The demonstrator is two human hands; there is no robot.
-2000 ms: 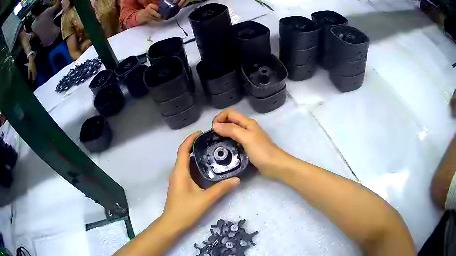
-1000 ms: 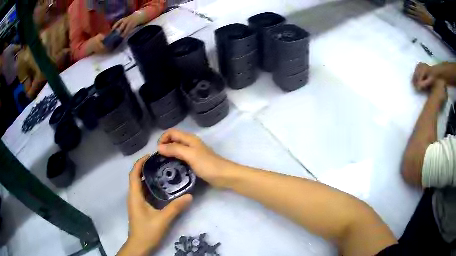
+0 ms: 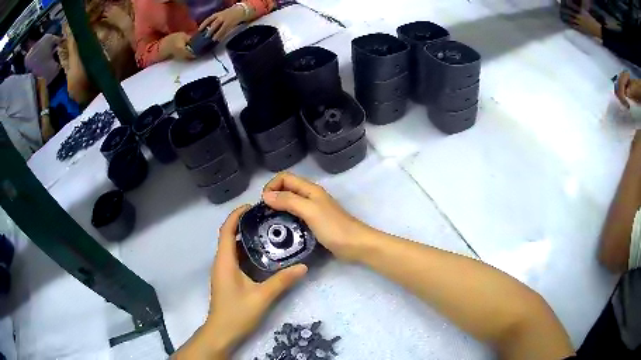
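A dark housing (image 3: pixel 277 235) is held open side up over the white covering, its round hub with centre hole showing. My left hand (image 3: pixel 242 288) grips it from the left and below, thumb along the near rim. My right hand (image 3: pixel 316 211) is at its far right rim, with the fingertips at the far wall; whether they hold a small part there cannot be told. A loose pile of small dark fittings (image 3: pixel 301 342) lies near me at the bottom edge.
Stacked housings (image 3: pixel 383 77) stand in several columns beyond my hands. A single housing (image 3: pixel 113 215) stands at left. A green metal upright (image 3: pixel 77 242) crosses the left side. Another fittings pile (image 3: pixel 84 133) lies far left. People sit across the table; an arm (image 3: pixel 624 204) is at right.
The view has shifted, so the table and stacks appear further right than one second ago. My hands keep the same hold on the housing. The person's arm at right is now partly cut off.
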